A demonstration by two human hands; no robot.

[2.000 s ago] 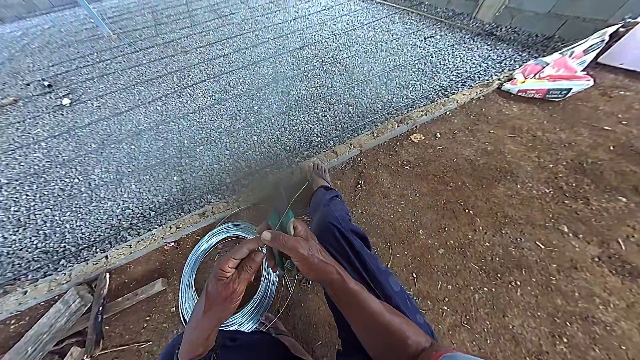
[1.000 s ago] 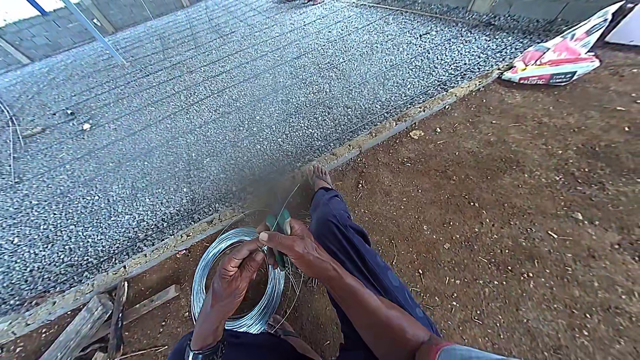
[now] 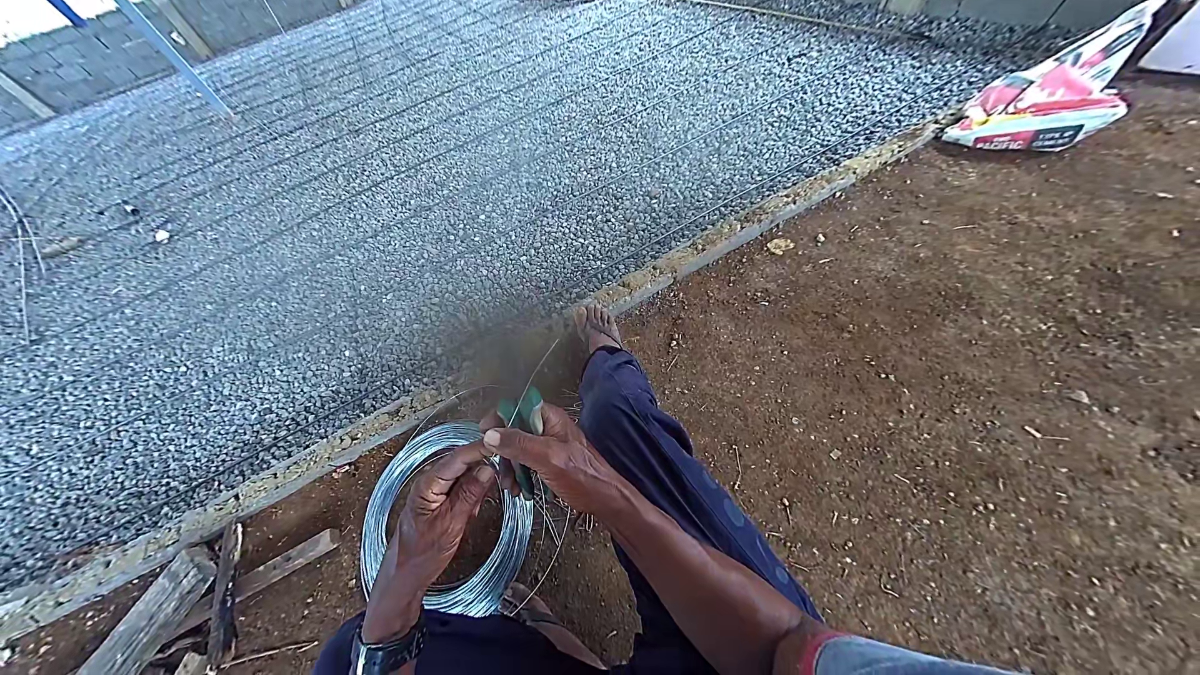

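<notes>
My left hand (image 3: 442, 502), with a watch on its wrist, pinches a thin steel wire (image 3: 537, 375) between thumb and fingertips. Touching it at the fingertips, my right hand (image 3: 553, 455) holds a green-handled hand tool (image 3: 525, 411), perhaps pliers; its jaws are hidden. The thumb of my right hand lies by the same wire, whose loose end points up and away. Below both hands a coil of galvanized wire (image 3: 380, 525) rests on the soil between my legs. Several loose wire strands (image 3: 560, 539) hang or lie just right of the coil.
Beyond my bare foot (image 3: 598, 328) a mortar-topped block edge (image 3: 731, 239) borders a gravel bed (image 3: 394, 206) crossed by steel bars. Old wood pieces (image 3: 155, 609) lie at lower left. A cement bag (image 3: 1041, 108) sits at upper right on brown soil (image 3: 937, 394). A blue-grey pole (image 3: 178, 61) slants at upper left.
</notes>
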